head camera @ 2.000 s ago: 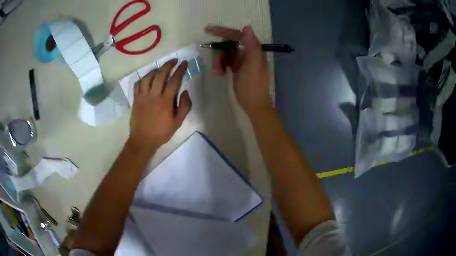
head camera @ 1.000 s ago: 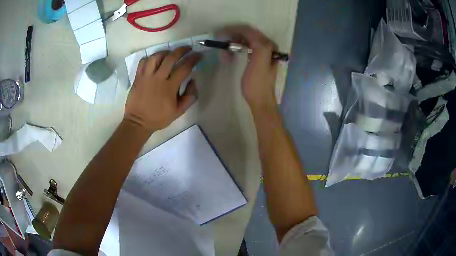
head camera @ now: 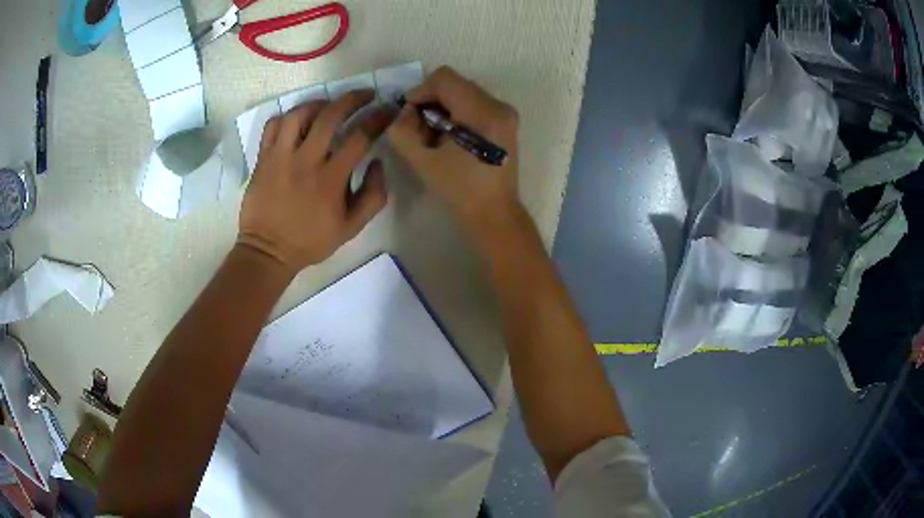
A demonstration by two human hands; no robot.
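Note:
A white strip of adhesive labels (head camera: 397, 78) lies on the light wood desk, with its roll curling off to the left. My left hand (head camera: 309, 182) rests flat on the strip with fingers spread, holding nothing. My right hand (head camera: 461, 142) grips a black pen (head camera: 471, 141), its tip down at the right end of the strip. The label under the tip is mostly hidden by my fingers. An open notebook (head camera: 365, 349) with handwriting lies below my hands.
Red-handled scissors (head camera: 294, 32) and a blue roll (head camera: 89, 25) lie at the upper left. A black bulldog clip (head camera: 100, 392) and a tape roll (head camera: 89, 445) are lower left. Clear bags of folded white cloth (head camera: 750, 243) stand right of the desk edge, by a yellow floor line.
My right hand has moved left and down onto the strip, closing round the pen, which now slants with its tip at the labels. My left hand stays on the strip. The view has shifted.

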